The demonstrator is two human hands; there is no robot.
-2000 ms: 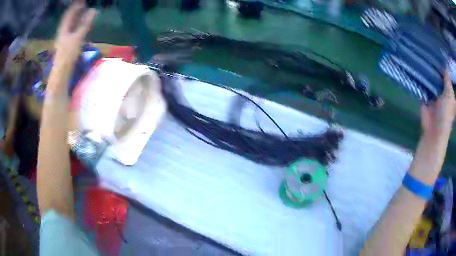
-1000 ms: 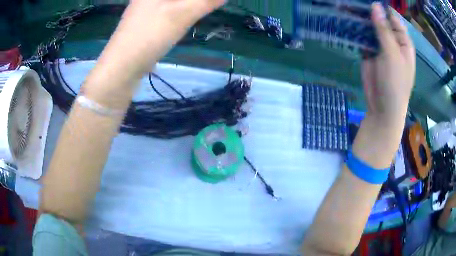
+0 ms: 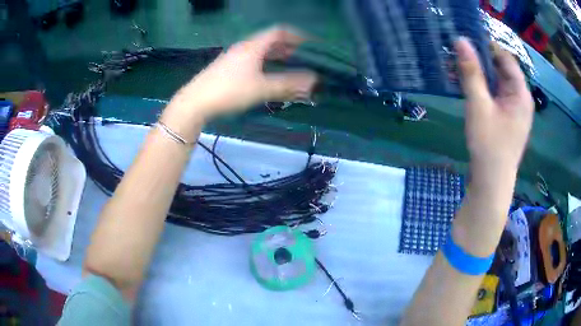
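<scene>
My right hand [image 3: 494, 95] grips the right end of several fanned dark blue circuit board panels [image 3: 408, 48] at the top right; they are blurred and cut off by the top edge. My left hand [image 3: 261, 73] is left of the panels, thumb and fingers apart, empty. Another panel [image 3: 430, 207] lies flat on the white foam sheet [image 3: 363, 280], left of my right wrist. The green solder wire spool [image 3: 282, 256] stands on the sheet below a bundle of black cables [image 3: 236, 207] with stripped ends.
A small white fan [image 3: 48, 188] stands at the left. A second cable bundle [image 3: 159, 57] lies on the green belt [image 3: 357, 130]. At the right are a tray with an orange-brown ring [image 3: 552, 248] and a yellow square [image 3: 485, 295]. A red wrap [image 3: 28, 109] shows at the upper left.
My left hand has come lower and into full view beside the panels. The held panels appear more fanned. The view has shifted, so the spool and the flat panel sit lower in the picture.
</scene>
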